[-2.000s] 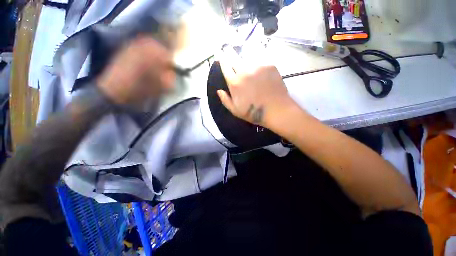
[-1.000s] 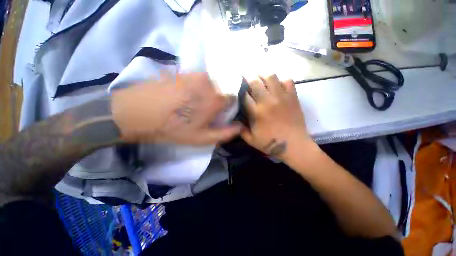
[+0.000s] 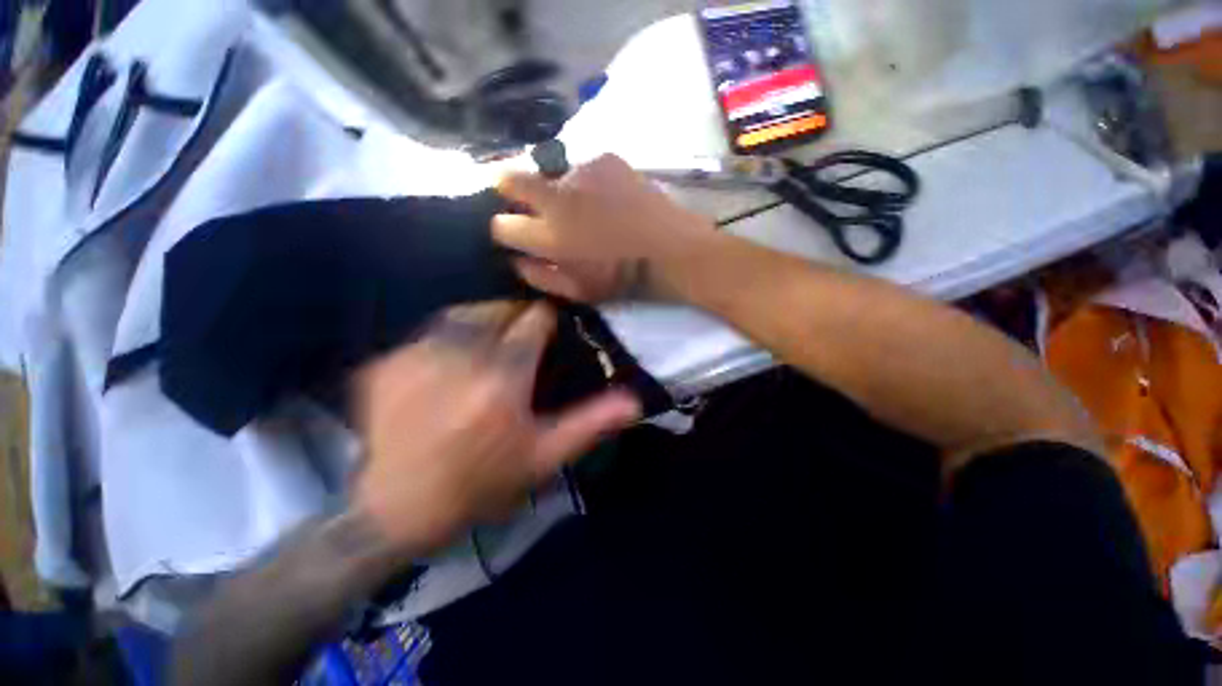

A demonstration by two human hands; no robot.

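Observation:
A large black fabric piece lies spread over the white garment panels, its right end under my hands. My right hand holds the black fabric's upper right edge just below the presser foot area. My left hand is blurred; it lies over the black fabric's lower part with the thumb apart from the fingers. Whether it grips cloth cannot be told. The needle is not clearly visible. Dark seam lines run across the white panels.
Black-handled scissors lie right of my right hand on the white table. A lit smartphone is behind them. Orange cloth is at the lower right, below the table edge. Part of a blue basket shows at the lower left.
The view has shifted, so the scissors and phone appear further left. The large black piece now lies spread over the white panels. My left hand points more upward, with its thumb apart.

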